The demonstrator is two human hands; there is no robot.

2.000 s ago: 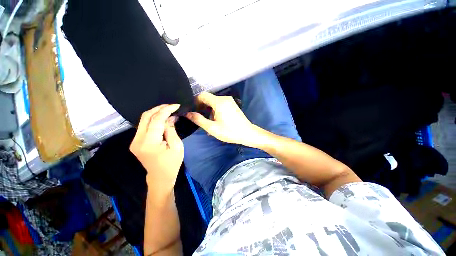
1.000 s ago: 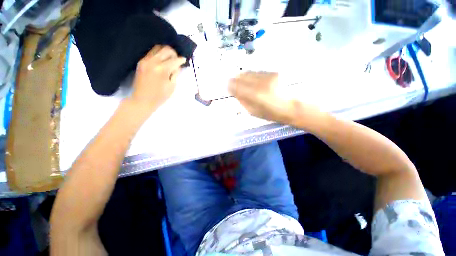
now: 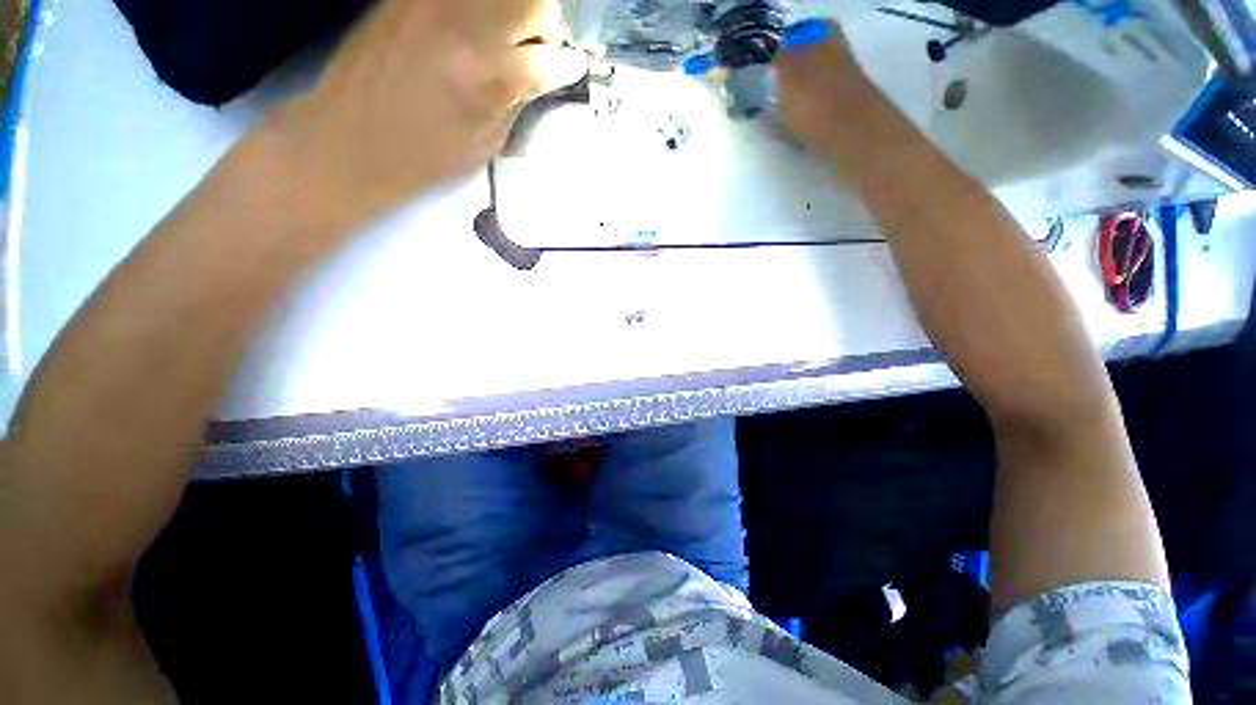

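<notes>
The black fabric piece [image 3: 227,41] lies on the white machine bed at the upper left, cut off by the top edge. My left hand [image 3: 468,83] is over it, blurred and partly cut off. Its fingertips are on a narrow dark fabric edge [image 3: 554,99] left of the needle area. The presser foot and needle area [image 3: 654,35] is at the top, with a round dark part and blue tabs [image 3: 810,35] to its right. My right hand [image 3: 824,90] is just right of these; its fingertips are hidden, so its grip cannot be told.
The slide plate line [image 3: 689,248] crosses the bed, with a hook-shaped end at its left. Red-handled snips [image 3: 1125,262] and a blue strap [image 3: 1171,276] are at the right end. The ruler-marked table edge [image 3: 592,413] runs above my legs. A dark panel [image 3: 1223,131] is at upper right.
The view has moved closer to the bed. My left hand has moved rightward to the needle area with the fabric edge. My right hand has moved up beside the blue tabs.
</notes>
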